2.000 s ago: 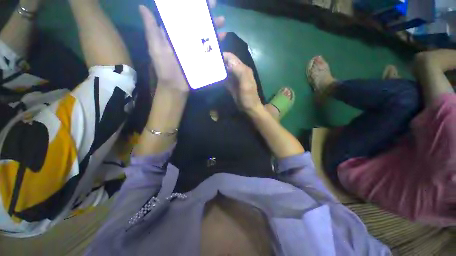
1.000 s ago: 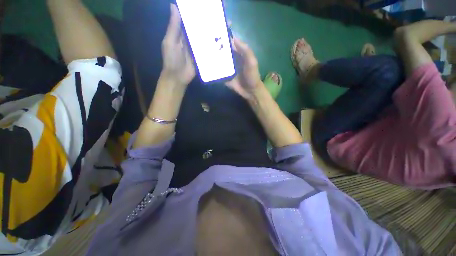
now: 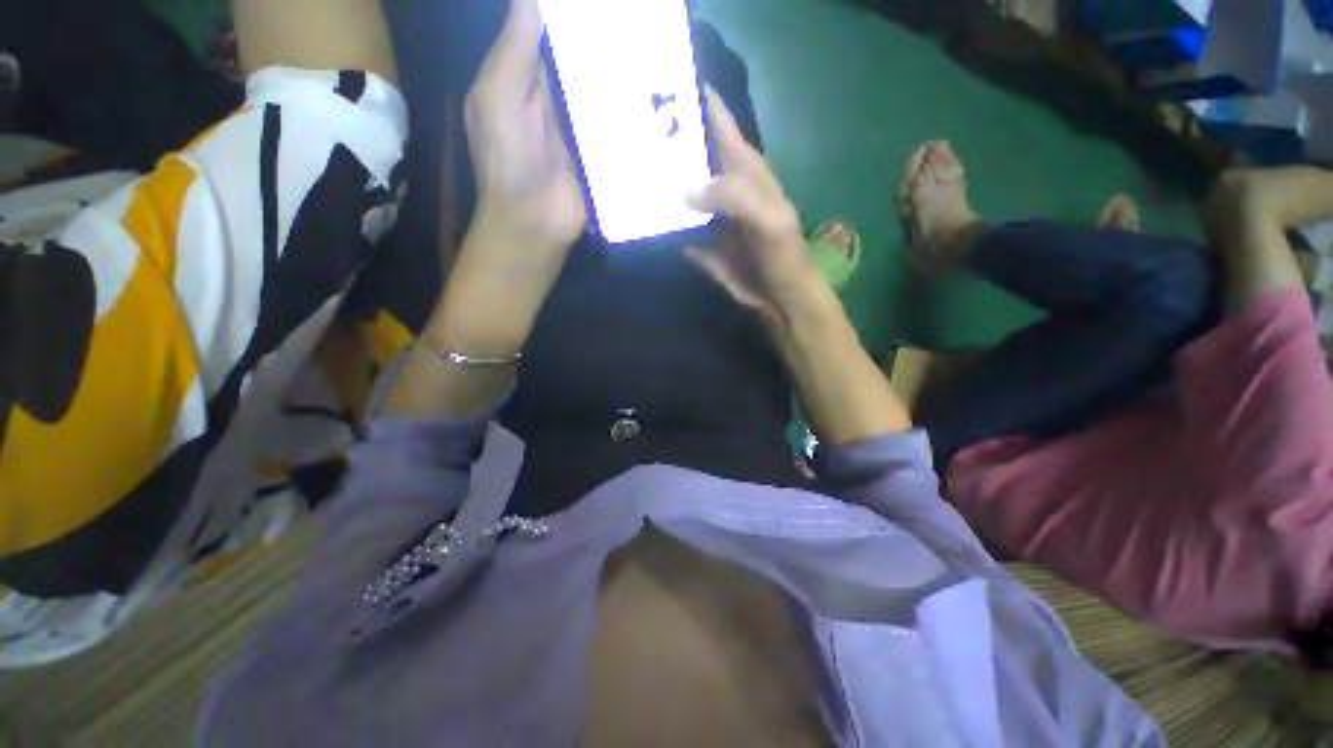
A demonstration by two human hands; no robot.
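Note:
A smartphone with a glaring white screen and a small dark patch on it is held up over my lap, its top cut off by the upper edge. My left hand holds it along its left side. My right hand is at its lower right, with the thumb over the screen's lower right corner; the fingers behind the phone are partly hidden.
A person in patterned clothing sits close at left. A person in a pink top sits at right, legs bent, on ridged brown cardboard. Blue and white boxes are at upper right. The floor is green.
The phone has shifted right in view. My right thumb has come onto the screen's lower corner. The neighbours and floor have shifted in view too.

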